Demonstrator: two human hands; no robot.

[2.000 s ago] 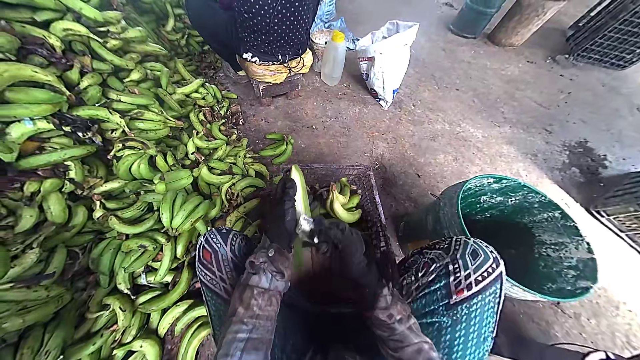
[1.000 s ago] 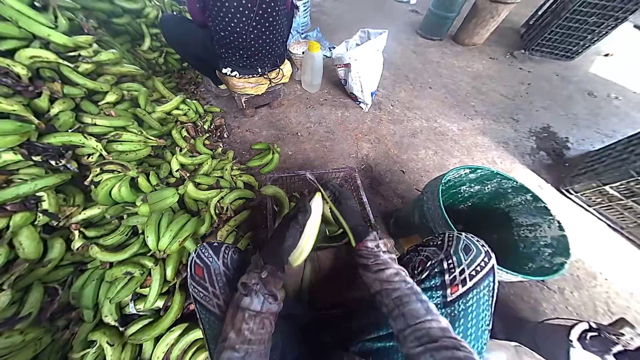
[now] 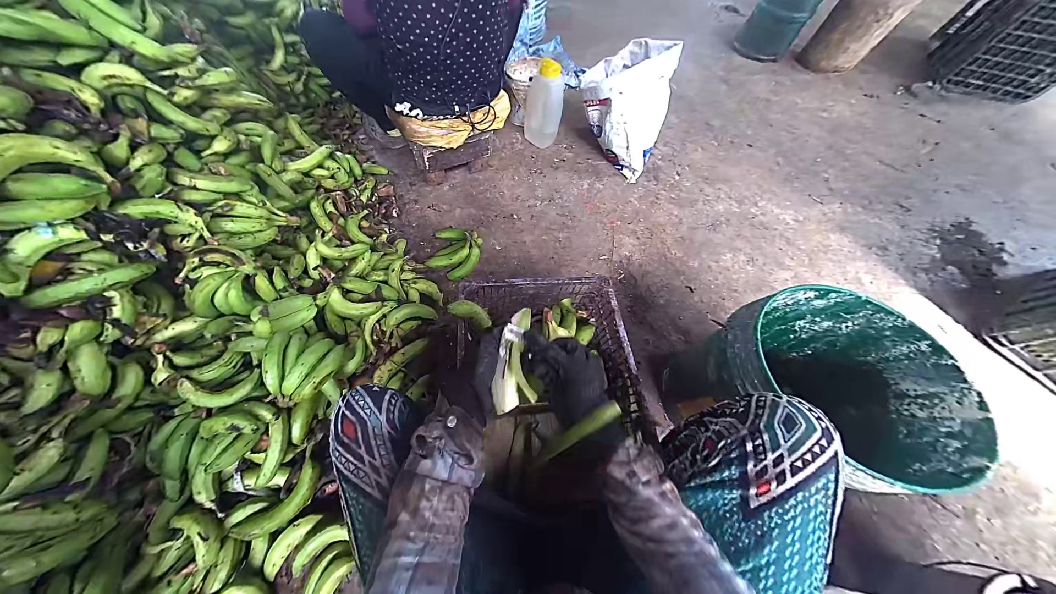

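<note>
My left hand [image 3: 480, 370], in a dark glove, holds a partly peeled green plantain [image 3: 506, 379] upright over a plastic crate [image 3: 620, 338] between my knees. Pale flesh shows, and a strip of peel hangs off its right side. My right hand [image 3: 573, 384], also in a dark glove, is closed just right of the plantain, with a long green peel strip [image 3: 586, 431] lying across it toward the wrist. Whether a tool is in my right hand is hidden. Several green plantains [image 3: 569, 320] lie in the crate beyond my hands.
A large heap of green plantains [image 3: 223, 330] fills the left side. A green barrel [image 3: 874, 388] stands by my right knee. Ahead are a seated person [image 3: 450, 58], a yellow-capped bottle [image 3: 544, 107] and a white sack [image 3: 631, 103]. Black crates [image 3: 1002, 49] stand at the upper right.
My right hand has moved back up against the plantain from nearer my right knee. The plantain, slanted a second ago, is now more upright, with a peel strip hanging from it.
</note>
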